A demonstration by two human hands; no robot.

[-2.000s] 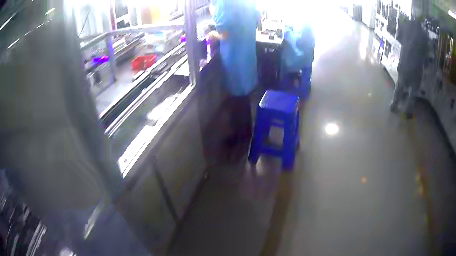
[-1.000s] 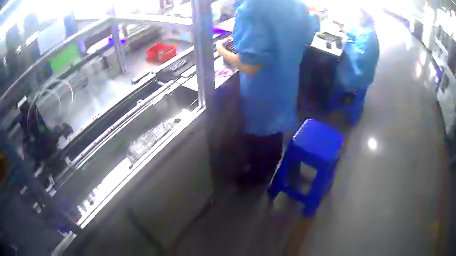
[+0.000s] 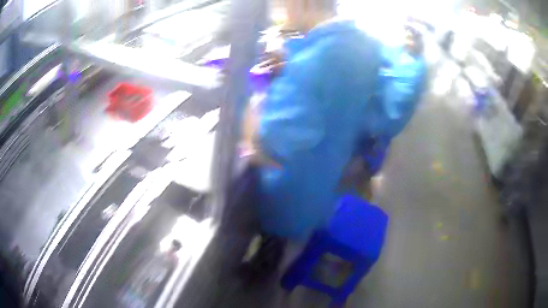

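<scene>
Neither of my hands is in the picture. The frame is blurred. Nearest in front of me at the left are the long bright conveyor rails (image 3: 111,252), running away inside a machine enclosure. A red parts bin (image 3: 130,101) sits on the pale base plate (image 3: 36,198) beyond the rails. A clear or silvery ribbed thing (image 3: 147,280), perhaps a parts tray, lies at the near side of the rails; its details are blurred.
An upright machine frame post (image 3: 237,108) stands at the centre left. A person in a blue smock (image 3: 318,126) stands just beyond it, with a blue plastic stool (image 3: 354,234) close behind. Another person in blue (image 3: 401,84) is farther on. Shiny aisle floor (image 3: 432,240) lies to the right.
The person in blue, the stool and the red bin appear nearer and lower. The view has moved forward along the line and blurred. The nearer person's arm position looks different.
</scene>
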